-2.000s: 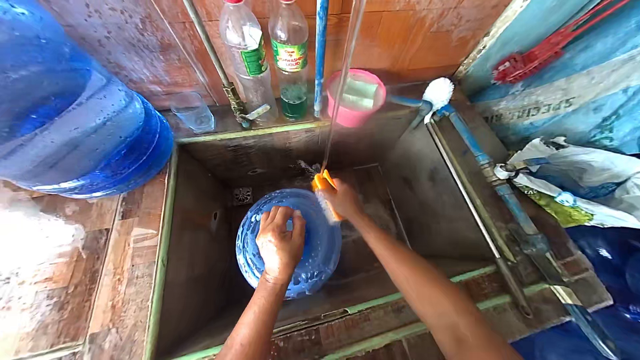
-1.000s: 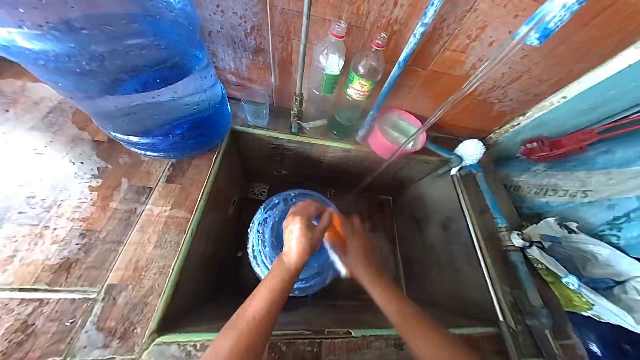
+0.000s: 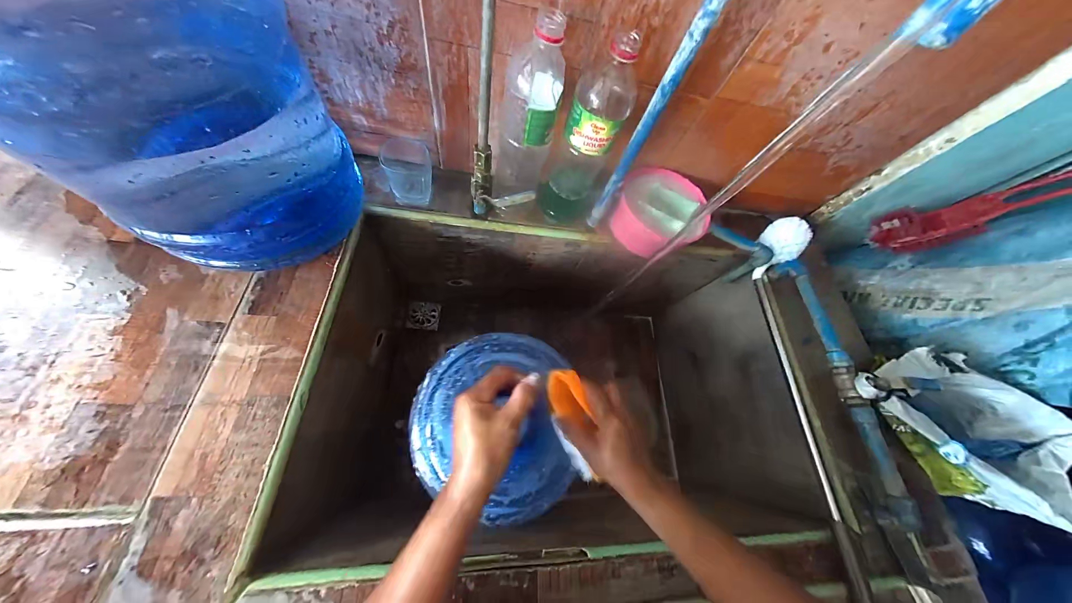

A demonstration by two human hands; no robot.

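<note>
Inside a dark tiled sink basin [image 3: 737, 402] a round blue plastic water jug [image 3: 444, 402] stands, seen from above, wet on its ribbed side. My left hand [image 3: 487, 427] is curled at the jug's top over its neck; whether it grips the neck is hidden. At the jug's right side my right hand [image 3: 605, 423] is closed around an orange-handled brush [image 3: 569, 398], blurred by motion, with white bristles low against the jug. A thin stream of water [image 3: 720, 197] falls slantwise from the upper right into the basin, behind my right hand.
A large blue jug [image 3: 243, 167] stands on the tiled counter at left. Along the back ledge are a clear cup [image 3: 407, 172], two plastic bottles [image 3: 529, 109] [image 3: 586, 126] and a pink tub [image 3: 645, 234]. A white-headed long brush [image 3: 785, 241] and blue pipes [image 3: 825, 322] line the right edge.
The view has shifted, so the basin shows larger. My right hand with the orange-handled brush has moved down from beneath the water stream to the jug's side. My left hand remains at the jug's top.
</note>
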